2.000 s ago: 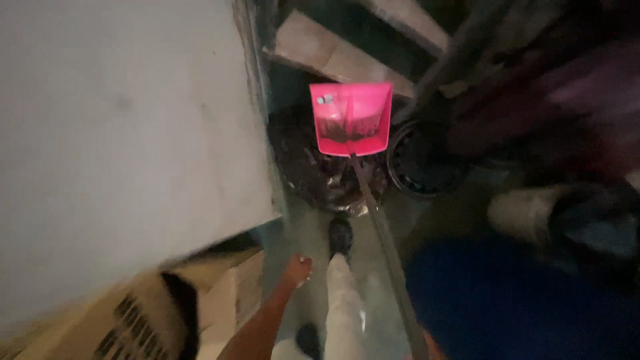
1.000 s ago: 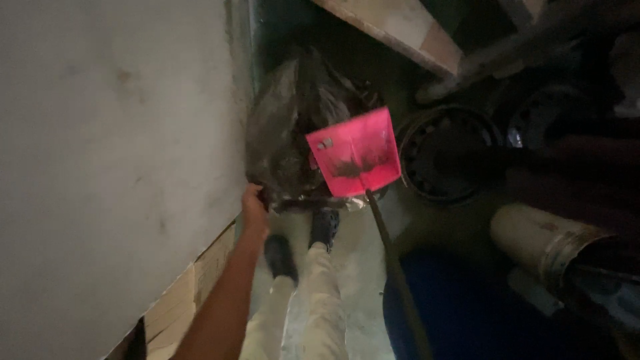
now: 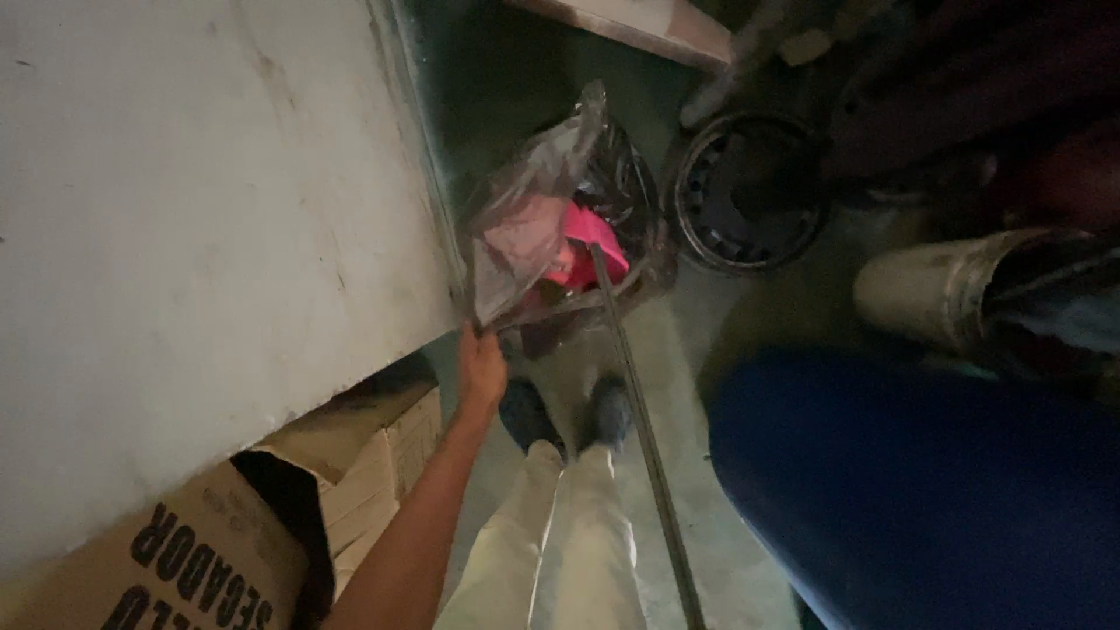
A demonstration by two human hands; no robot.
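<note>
My left hand (image 3: 483, 363) grips the near left rim of a dark, translucent plastic garbage bag (image 3: 525, 232), pulling that edge out beside the pale panel. Inside the bag's mouth lies a pink dustpan (image 3: 595, 229), tilted and partly covered by the plastic. Its long thin handle (image 3: 646, 420) runs down across the floor to the bottom edge of the view. My right hand is out of view. What else the bag holds is too dim to tell.
A large pale panel (image 3: 227, 210) fills the left, with cardboard boxes (image 3: 376, 490) below it. Right of the bag are a round black wheel-like part (image 3: 748, 192), a dirty whitish bucket (image 3: 927, 289) and a large blue object (image 3: 910, 490). Wooden boards (image 3: 639, 31) lie beyond.
The pink dustpan has gone from above the bag down into its mouth. My left hand, near my leg at first, came to the bag's rim and has pulled it open.
</note>
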